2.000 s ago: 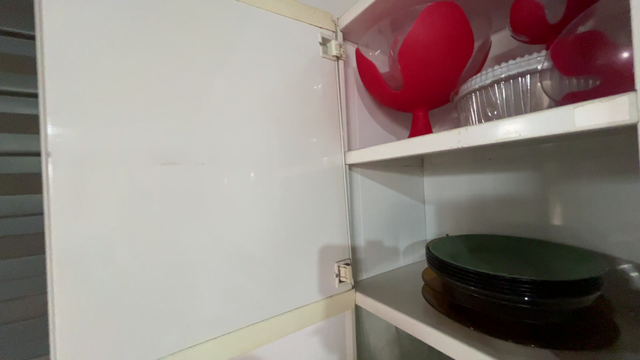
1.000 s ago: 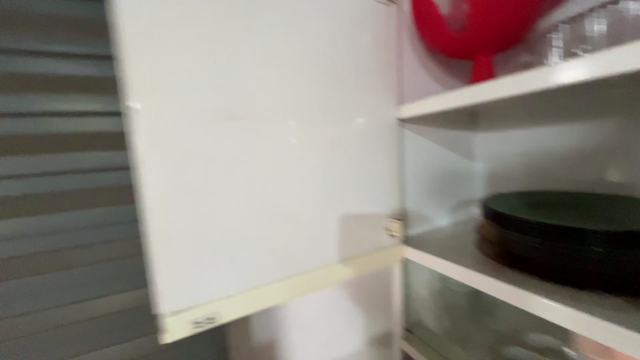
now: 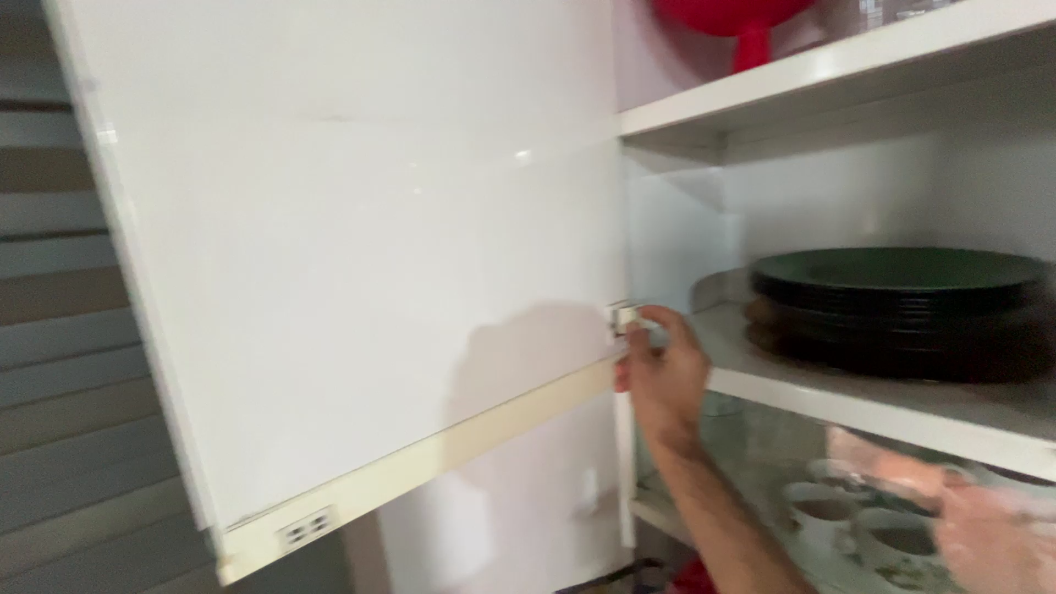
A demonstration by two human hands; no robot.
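Observation:
My right hand (image 3: 667,371) reaches up from the lower right, its thumb and forefinger pinched around the small lower hinge (image 3: 624,318) of an open white cabinet door (image 3: 355,247). The other fingers are curled below the hinge. The door has a cream bottom edge (image 3: 462,441) with a small dark-marked fitting (image 3: 307,530) near its outer corner. To the right of the hand, a stack of dark green plates (image 3: 899,285) sits on a white shelf (image 3: 825,402). My left hand is not in view.
A red piece with a stem (image 3: 751,45) stands on the upper shelf (image 3: 825,62). Below the plates, white cups (image 3: 899,536) show behind or in glass, with a blurred, pinkish hand-like reflection (image 3: 982,511). Grey horizontal slats (image 3: 66,346) lie left of the door.
My right hand has come into view and is now at the lower hinge. The view has shifted down and left since the earliest frame, showing the door's bottom corner.

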